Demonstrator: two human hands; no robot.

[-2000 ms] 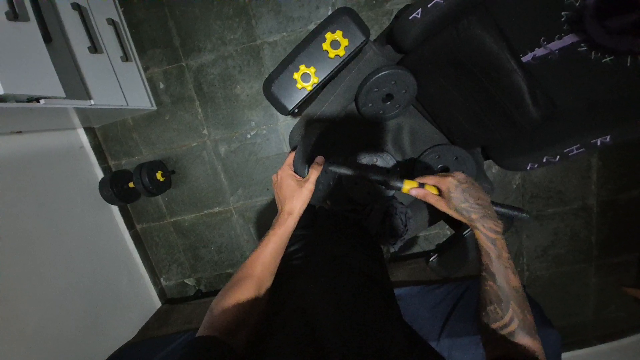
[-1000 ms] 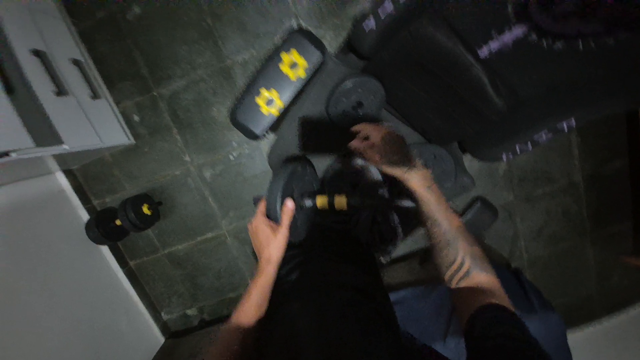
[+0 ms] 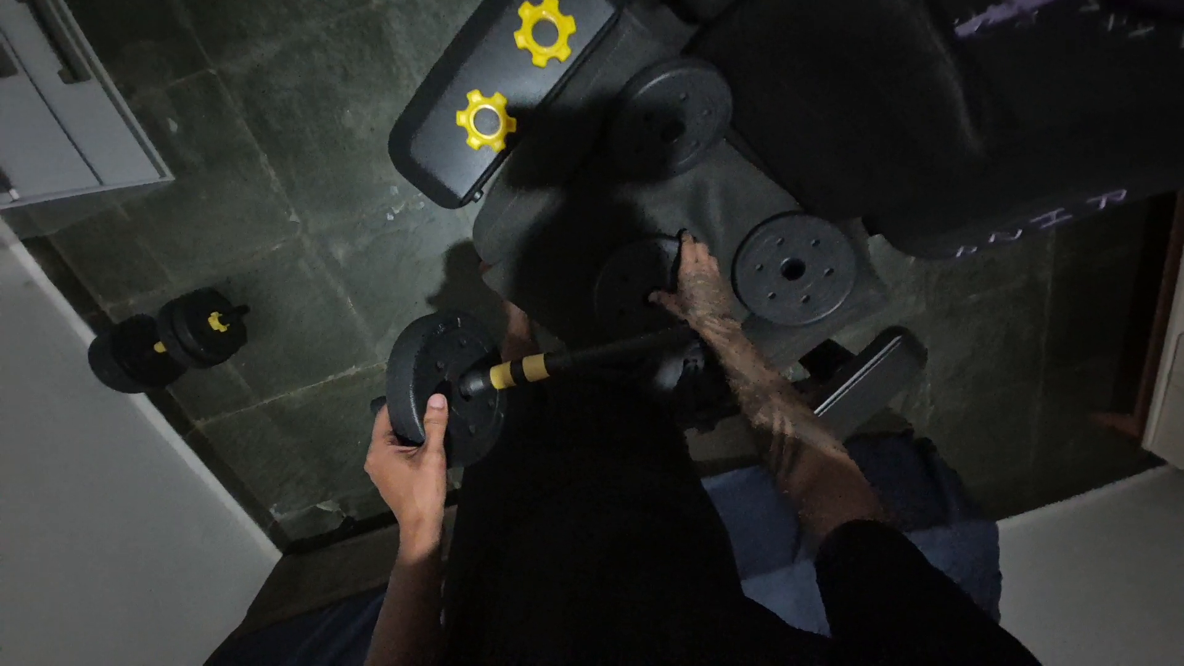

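Observation:
My left hand grips a black weight plate on the end of a dumbbell bar, which has yellow bands near that plate. The bar lies across in front of me and its far end is hard to make out in the dark. Toward the middle, my right hand has its fingers on the edge of a shadowed black weight plate. A further plate lies just right of that hand, and another plate rests above it. Two yellow star-shaped collar nuts sit on a black padded surface.
An assembled dumbbell lies on the tiled floor at the left, near the wall. A light cabinet stands at the upper left. Black upholstery with pale lettering fills the upper right. A black padded piece is at the right.
My right hand has let go of the bar by its yellow part and moved to a plate. My left hand still holds the plate on the bar, now lower and farther left.

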